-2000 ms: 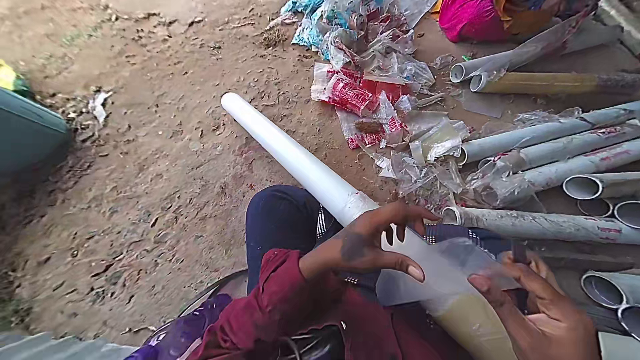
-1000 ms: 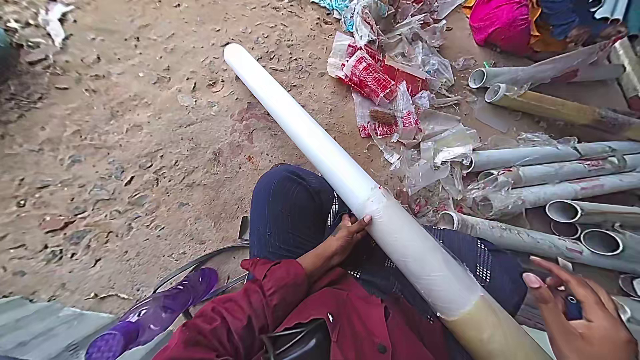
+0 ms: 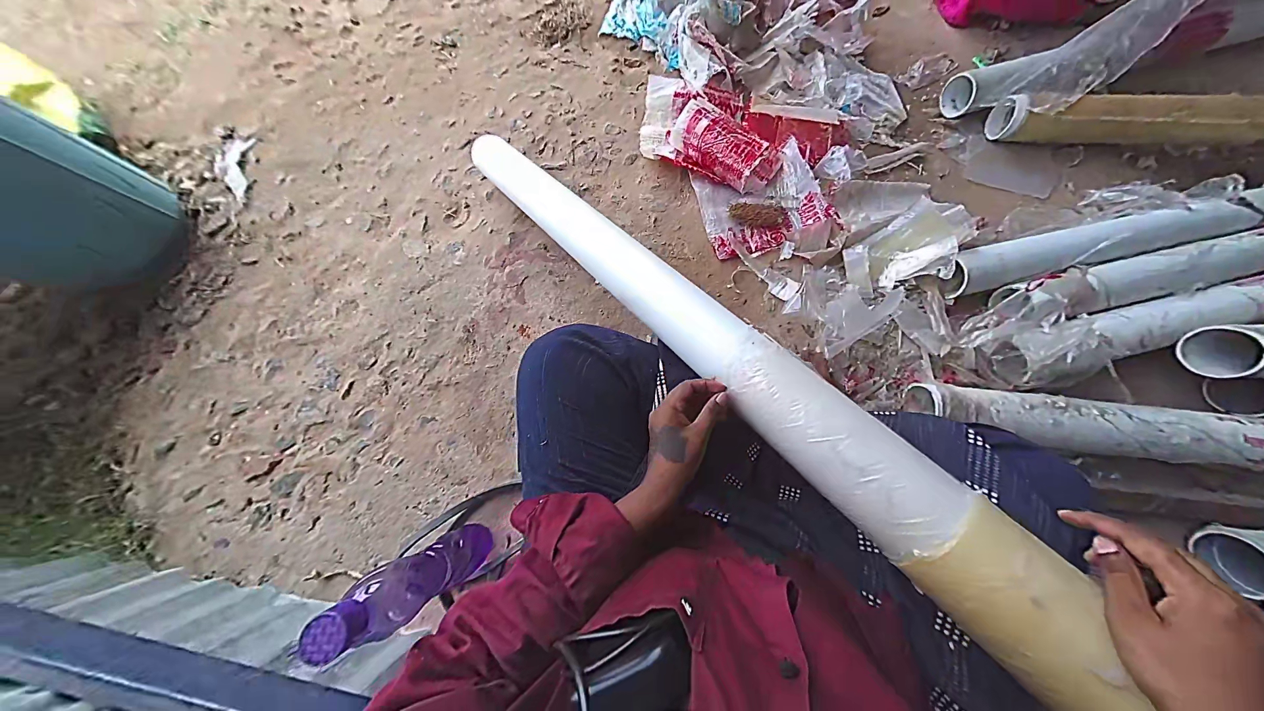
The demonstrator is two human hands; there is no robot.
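A long white plastic pipe (image 3: 622,267) lies slantwise across my lap, its far end over the dirt ground. Clear plastic film (image 3: 839,444) is wrapped around its middle, and nearer to me its surface is yellowish. My left hand (image 3: 683,434) pinches at the wrap's edge on the pipe's left side, thumb and fingertips together. At the lower right, my right hand (image 3: 1165,602) is beside the yellowish part, index finger stretched out. A small dark thing shows between its thumb and fingers; what it is I cannot tell.
Several grey pipes (image 3: 1096,242) lie on the right, some with torn film on them. Scraps of red and clear plastic packaging (image 3: 726,143) are strewn ahead. A purple bottle (image 3: 405,592) lies at lower left by corrugated sheeting (image 3: 188,602). A grey-green container (image 3: 79,197) stands at far left.
Two seconds ago both hands were at a loose sheet of film over the pipe; now the film lies around it. My left hand has stayed at the wrap's edge since one second ago.
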